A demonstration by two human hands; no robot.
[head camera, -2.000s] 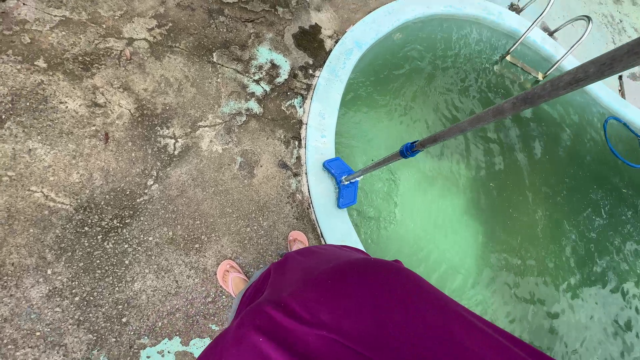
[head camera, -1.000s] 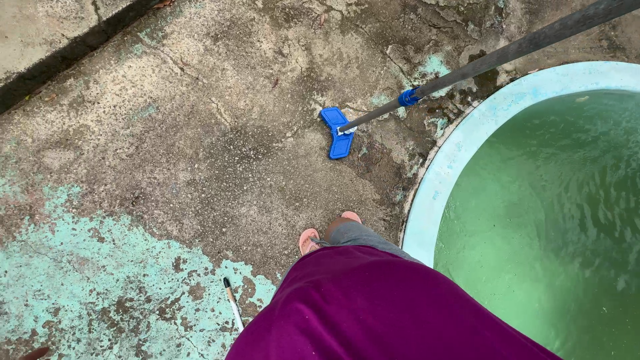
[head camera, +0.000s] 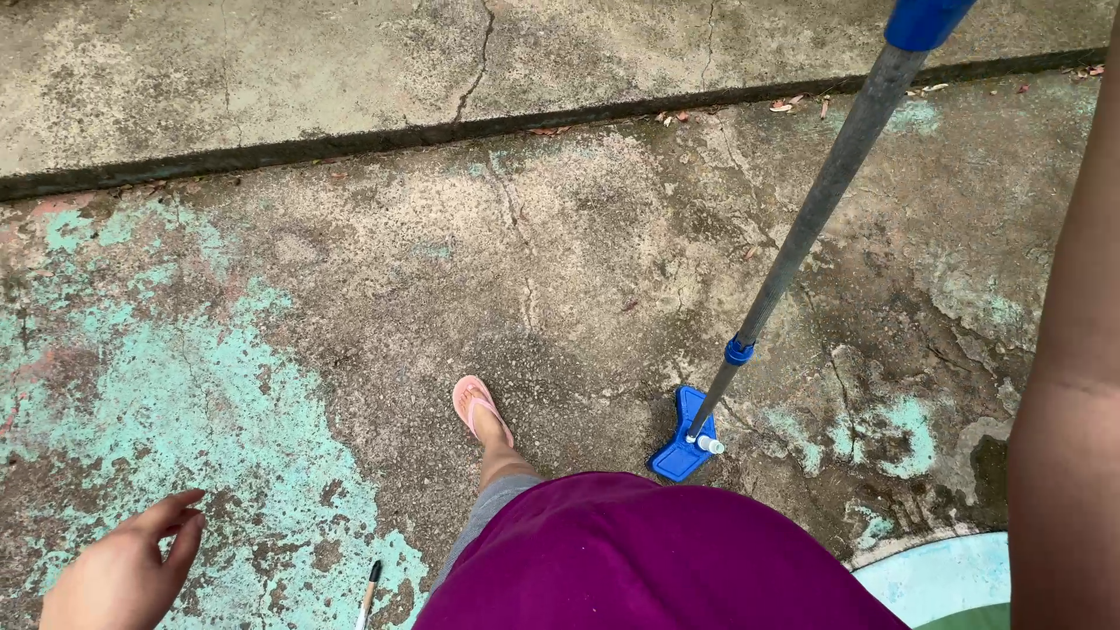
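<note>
A blue plastic pool vacuum head (head camera: 681, 437) with a white hose connector rests on the concrete just right of my body. From it a grey telescopic pole (head camera: 814, 201) with a blue locking collar slants up to a blue grip at the top right edge. My right arm shows along the right edge, but its hand is outside the frame, so its hold on the pole cannot be seen. At the lower left my left hand (head camera: 122, 560) hangs over the paint-flaked floor, fingers loosely bent and apart, holding nothing.
A raised concrete step (head camera: 350, 140) crosses the upper part of the view. The light blue pool rim (head camera: 941, 569) curves at the bottom right, with green water inside. A thin white stick with a black tip (head camera: 369, 595) lies on the floor near my left side. Dry leaves lie along the step.
The vacuum head was over the pool rim two seconds ago and is now over the concrete. My left hand has come into view. The view has swung left, away from the pool.
</note>
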